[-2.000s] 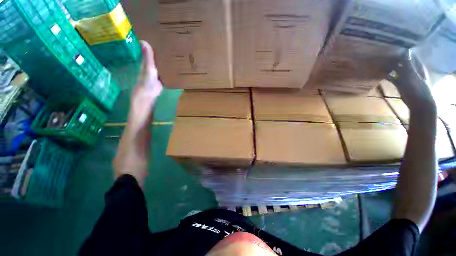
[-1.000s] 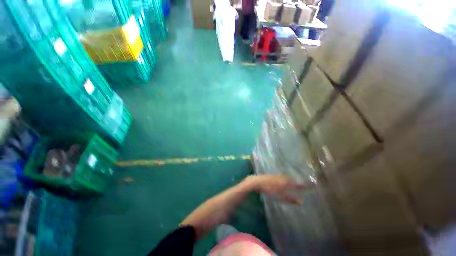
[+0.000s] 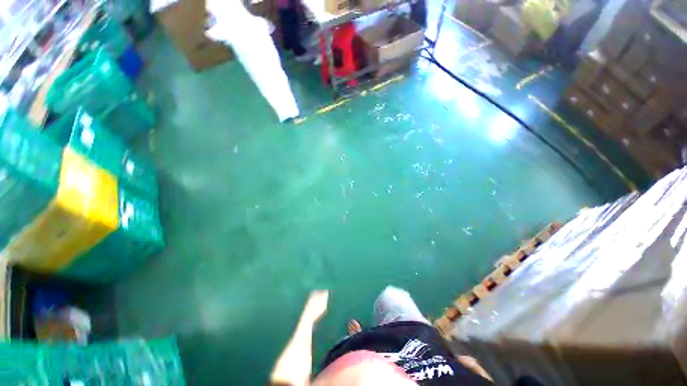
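The stretch-wrapped carton stack (image 3: 603, 279) stands close on my right, its clear film shining. The edge of its wooden pallet (image 3: 490, 284) shows below on the floor side. My left hand (image 3: 317, 304) is low in the middle, small and blurred, away from the stack; no object shows in it, and its fingers cannot be made out. A bit of my right arm shows at the bottom edge beside my black shirt, but my right hand cannot be seen.
Green crates and a yellow crate (image 3: 89, 194) stand on the left. Ahead are a long white film bundle (image 3: 260, 64), a brown carton (image 3: 197, 34) and a table with a red stool (image 3: 343, 53) beneath. A dark cable (image 3: 512, 113) crosses the floor; brown cartons (image 3: 618, 98) stand far right.
My view has swung from the carton stack to the open floor. Both hands have left the cartons; my left hand, earlier by the film, is now low and apart from the stack.
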